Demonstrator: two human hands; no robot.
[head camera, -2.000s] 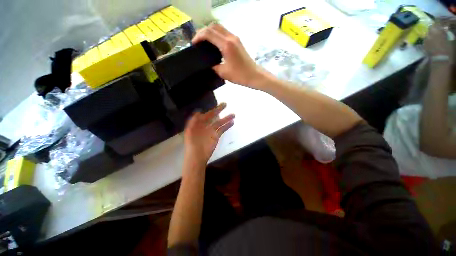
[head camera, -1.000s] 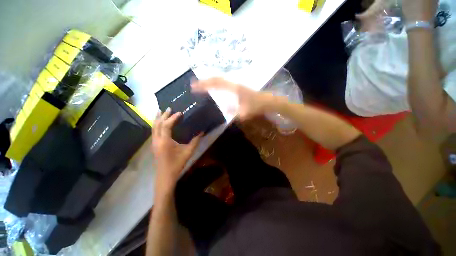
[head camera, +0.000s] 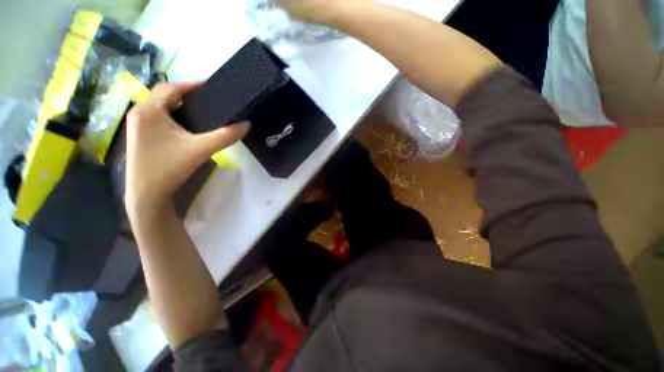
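A black inner box (head camera: 306, 120) stands open near the table's front edge, with a small white coiled cable (head camera: 279, 134) inside it. Its black patterned lid (head camera: 233, 83) is raised to the left of the opening. My left hand (head camera: 164, 142) holds the lid between thumb and fingers. My right hand (head camera: 309, 9) is at the top edge of the picture, partly cut off, over the pile of clear accessory polybags (head camera: 273, 22). Its fingertips are hidden, so what it holds cannot be told.
A row of yellow-and-black boxes (head camera: 62, 73) and several black boxes (head camera: 69, 196) stand at the left, with clear plastic around them. A whitish plastic bag (head camera: 426, 123) hangs at the table edge. Another person's arm (head camera: 626, 65) is at the upper right.
The black box has been opened and its cable shows. My left hand has moved left and up onto the lid. My right hand has moved up from the box to the polybags.
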